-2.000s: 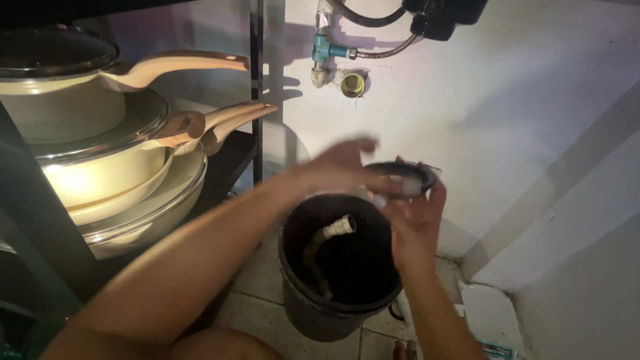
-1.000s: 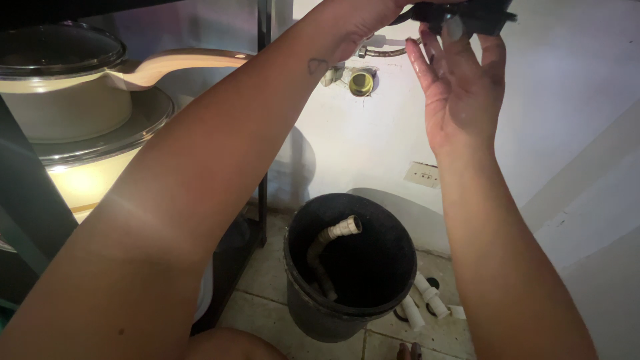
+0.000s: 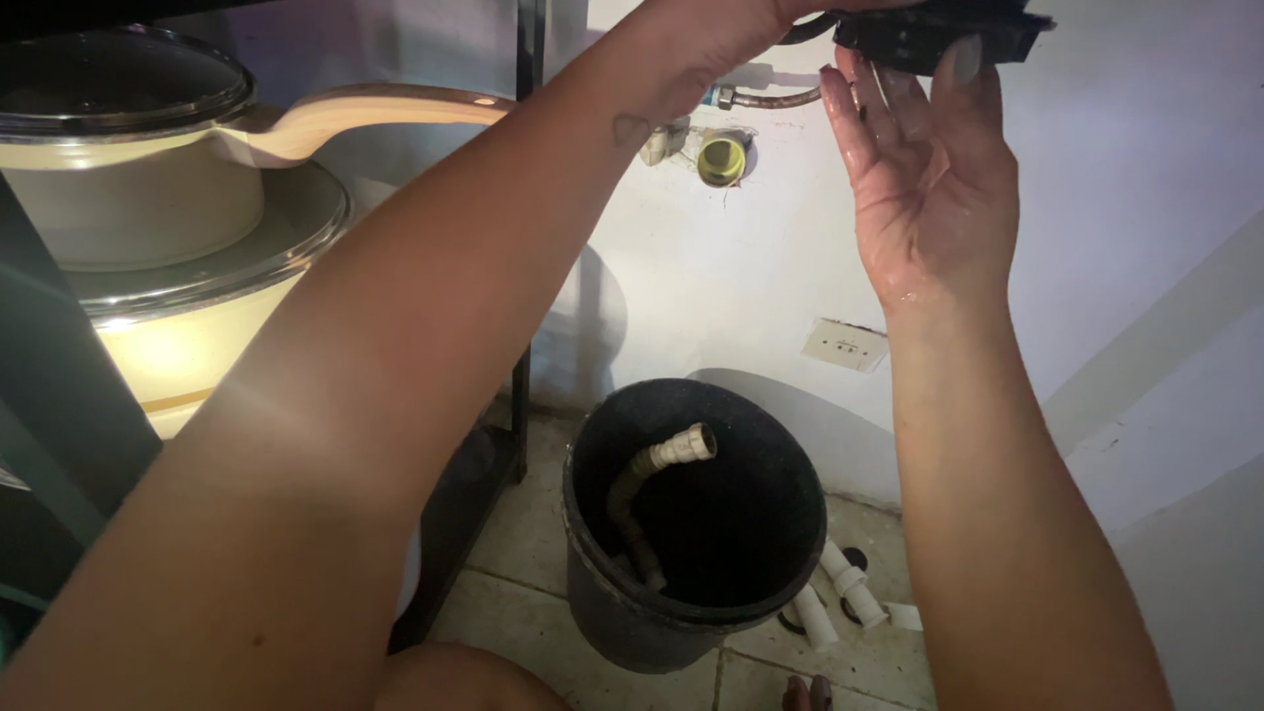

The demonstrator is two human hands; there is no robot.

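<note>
Both my arms reach up to a black plastic fitting (image 3: 928, 35) at the top edge. My right hand (image 3: 933, 188) is below it, palm toward me and wet, with fingertips touching its underside. My left hand (image 3: 790, 8) is mostly cut off by the top edge beside the fitting, so its grip is hidden. A braided metal hose (image 3: 780, 100) runs behind my left wrist. Lower on the wall is an open round drain pipe (image 3: 722, 159). A black bucket (image 3: 592, 563) stands on the floor, with a flexible white drain hose (image 3: 681, 447) inside it.
Lidded cream pots (image 3: 148, 212) with a wooden handle (image 3: 395, 97) sit on a dark rack (image 3: 523, 395) at left. A wall socket (image 3: 846, 345) is behind my right forearm. White plastic pipe pieces (image 3: 851, 585) and black rings lie on the tiled floor right of the bucket.
Both hands have moved up from above the bucket to the black fitting. The dark round part between my hands two seconds ago is no longer distinguishable.
</note>
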